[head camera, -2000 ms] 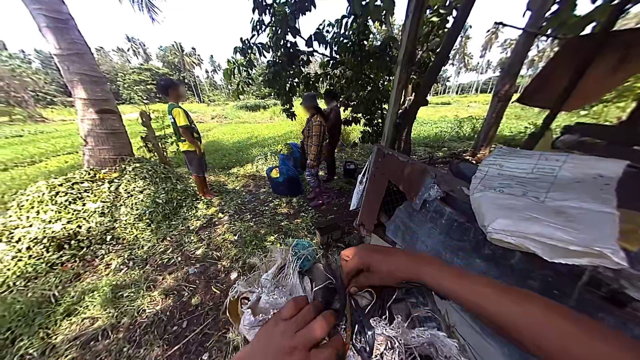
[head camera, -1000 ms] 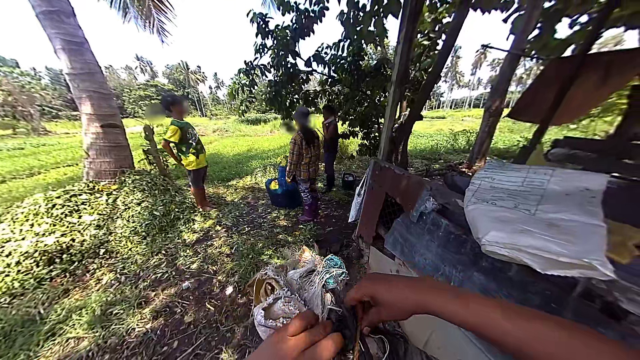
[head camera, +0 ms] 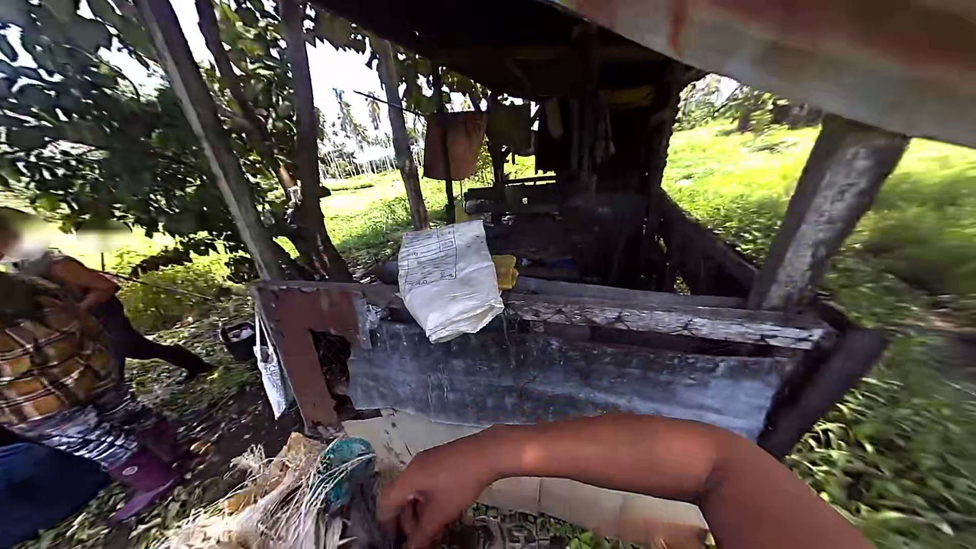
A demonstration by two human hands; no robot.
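Note:
My right hand (head camera: 435, 496) reaches in from the right at the bottom centre, its fingers curled down beside a bundle of frayed white sacking (head camera: 282, 503). A teal mesh or cord clump (head camera: 349, 465) sits on top of that bundle, just left of the hand. Dark material lies against the fingertips, but whether they grip it is not clear. My left hand is out of the frame.
A low wall of metal sheeting (head camera: 564, 381) stands ahead, with a white woven sack (head camera: 450, 278) draped over its top rail. Wooden posts (head camera: 831, 213) hold a roof. At left are a person in a plaid shirt (head camera: 53, 351), another person (head camera: 99, 305) and a blue container (head camera: 46, 488).
The view has swung far to the right, toward the shelter. My left hand, seen at the bundle before, is out of view. My right hand remains beside the sacking.

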